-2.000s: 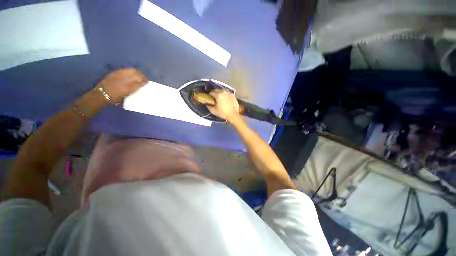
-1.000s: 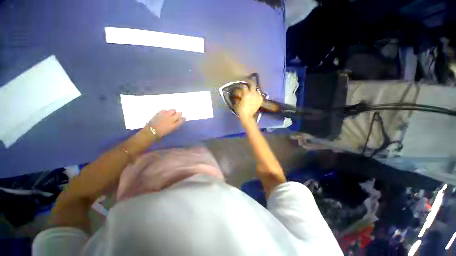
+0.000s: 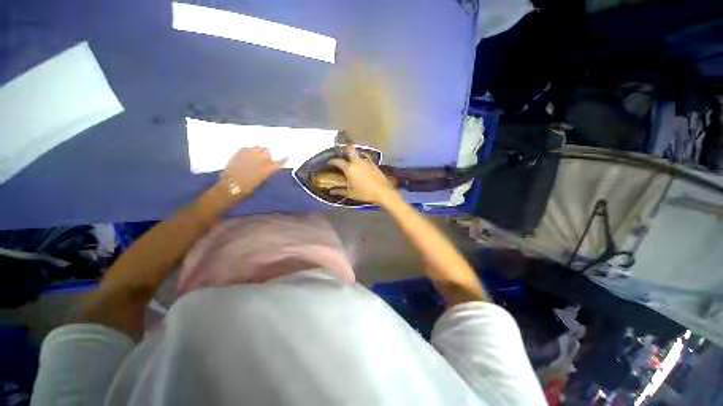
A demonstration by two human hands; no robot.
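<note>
A white cut piece (image 3: 214, 144) lies flat on the blue-purple table cover (image 3: 158, 186) near its front edge. My left hand (image 3: 252, 168) rests on the piece's near edge, fingers toward the iron; whether it pinches the fabric I cannot tell. My right hand (image 3: 363, 176) is closed around the brown handle of the steam iron (image 3: 317, 176). The iron points left, and its pale-rimmed soleplate covers the near right end of the piece. The fabric under it is hidden.
A narrow folded white strip (image 3: 254, 32) lies farther back. White unfolded pieces (image 3: 59, 107) lie at left. A yellow-brown scorch mark (image 3: 361, 103) is behind the iron. The iron's dark hose (image 3: 436, 176) runs right. A black wire hanger (image 3: 602, 238) shows against pale cloth.
Since one second ago, the iron in my right hand has moved left, from the bare cover onto the piece's right end. My left hand stays on the piece. The view has shifted slightly.
</note>
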